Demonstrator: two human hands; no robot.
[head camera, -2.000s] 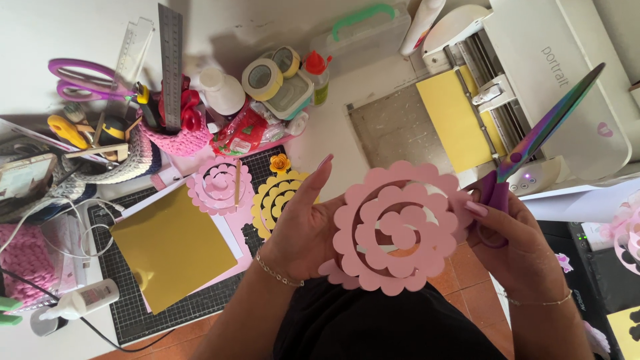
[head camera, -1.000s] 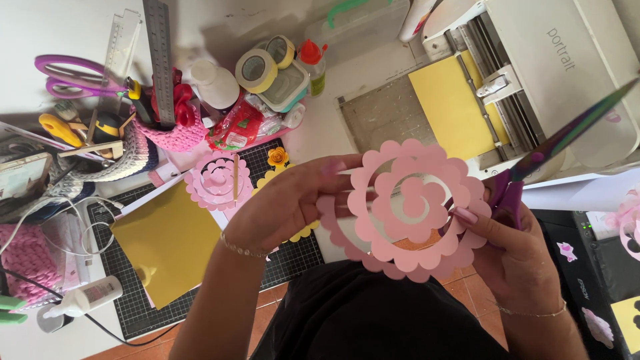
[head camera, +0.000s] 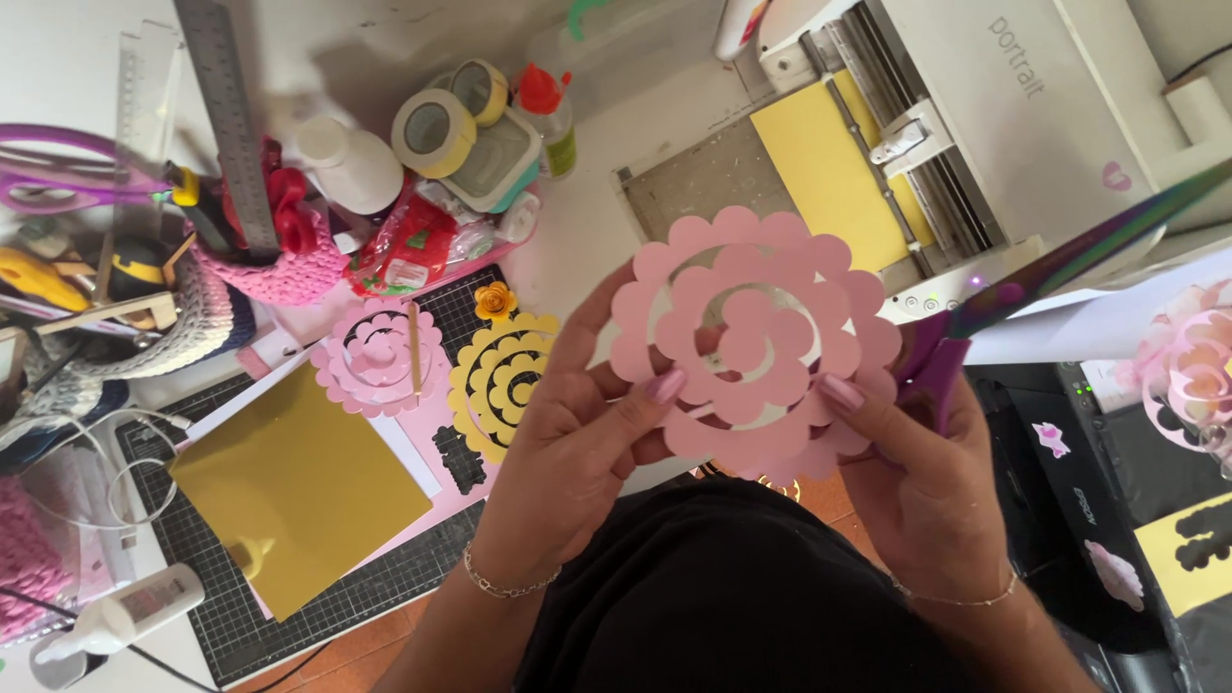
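Observation:
A pink scalloped paper spiral (head camera: 751, 332) is stretched flat between both hands. My left hand (head camera: 587, 433) pinches its left edge, thumb in front and fingers behind. My right hand (head camera: 914, 472) grips its lower right part with the thumb, and also holds iridescent scissors with purple handles (head camera: 934, 361), whose blades point to the upper right. On the cutting mat (head camera: 375, 597) lie a lighter pink spiral (head camera: 377, 354) with a thin wooden stick (head camera: 416, 351) across it, a yellow spiral (head camera: 500, 385), a small orange-yellow paper flower (head camera: 495, 301) and a gold sheet (head camera: 298, 491).
A cutting machine (head camera: 1030, 106) with a yellow sheet (head camera: 828, 173) in it stands at the upper right. Tape rolls (head camera: 433, 135), a red-capped bottle (head camera: 553, 135) and crocheted baskets (head camera: 289, 274) of tools are at upper left. A black printer (head camera: 1068, 481) is at right.
My left hand has moved from the spiral's upper left to its lower left edge. The pink spiral is now held more face-on. The scissors stay in my right hand.

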